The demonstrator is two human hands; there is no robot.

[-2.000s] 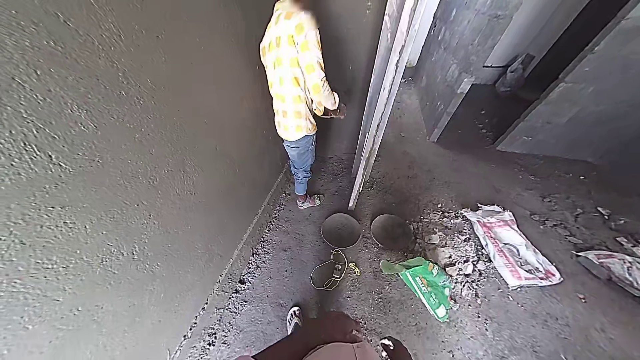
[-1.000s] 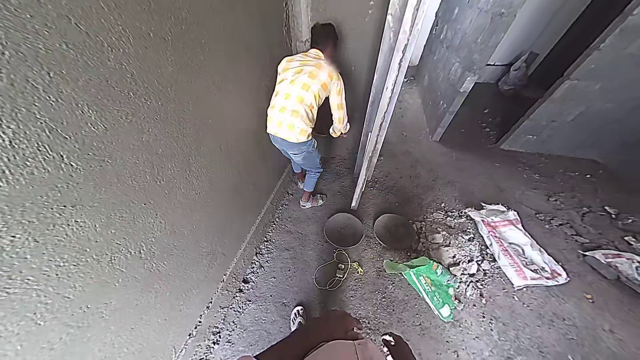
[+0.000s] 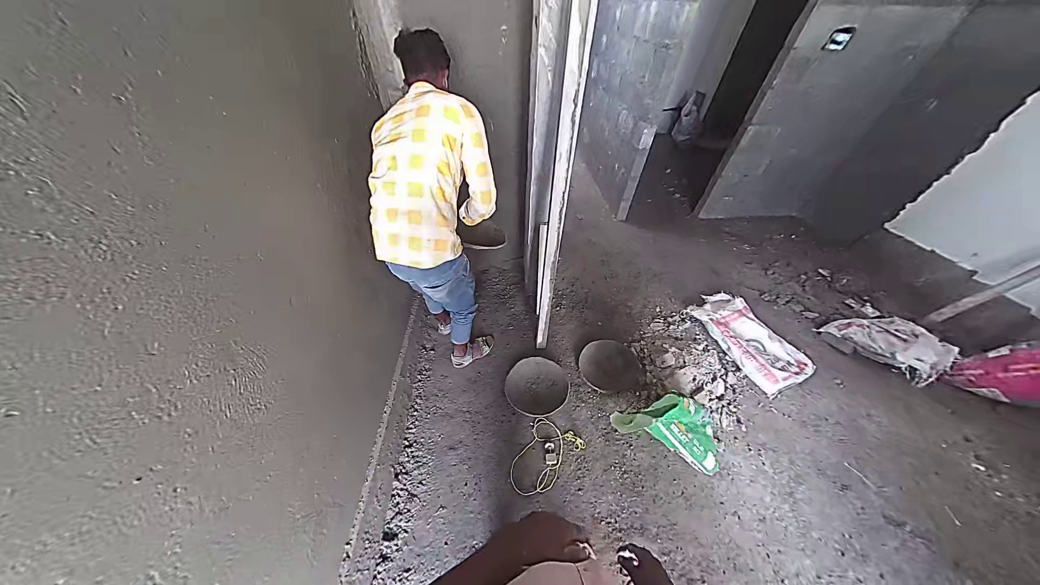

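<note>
At the bottom edge of the head view my left hand [image 3: 556, 538] is bent in front of my body, its fingers curled. Close by on the right is my right hand [image 3: 643, 561], partly cut off by the frame. Whether either holds anything does not show. Ahead of my hands, a yellow-green cord [image 3: 520, 479] lies looped on the floor around a small metal piece [image 3: 551, 457]. Beyond it, two round pans, a left one [image 3: 536, 387] and a right one [image 3: 609, 366], stand side by side. A green plastic sack [image 3: 686, 435] lies crumpled to their right.
A co-worker [image 3: 426, 179] in a checked shirt stands ahead near the corner, beside a dark rounded object [image 3: 483, 236]. A plastered wall [image 3: 203, 325] runs along the left. An upright partition edge [image 3: 561, 179] stands ahead. Rubble [image 3: 691, 366] and a white sack [image 3: 756, 345] lie right.
The co-worker stood upright, then bent toward the corner, and is now less bent, with the dark rounded object showing beside the forearm. My hands stay low in front of my body.
</note>
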